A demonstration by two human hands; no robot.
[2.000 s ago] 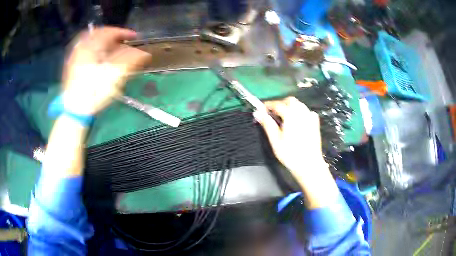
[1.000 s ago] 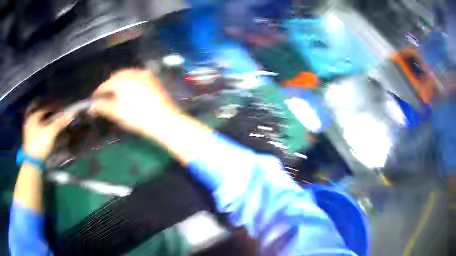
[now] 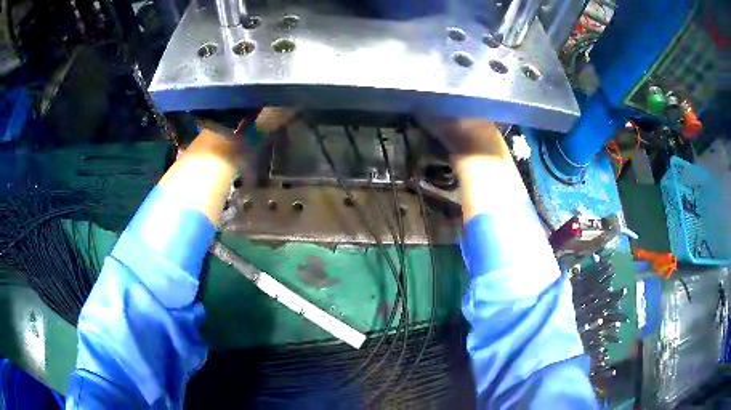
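Note:
Several thin black cables (image 3: 398, 268) run from under the thick steel upper platen (image 3: 369, 60), over the lower die bed (image 3: 321, 212), down to the dark cable bundle (image 3: 321, 376) at the bottom. My left hand (image 3: 272, 120) and my right hand (image 3: 473, 134) reach in under the platen's front edge, left and right of the cables. The platen and shadow hide most of both hands, so their grip cannot be told. A narrow silver metal bar (image 3: 311, 311) lies slanted on the green mat (image 3: 345, 272).
Silver-tipped cable ends (image 3: 597, 320) lie right of my right sleeve. More black cables (image 3: 40, 248) lie at the left. An orange-handled tool (image 3: 656, 261) and a blue basket (image 3: 691, 212) are at the right. A block with a round centre (image 3: 438, 173) sits on the bed's right side.
The view has swung to the press. Both hands, seen close together at a silvery piece one second ago, are now apart under the platen. Cables now lead in under it.

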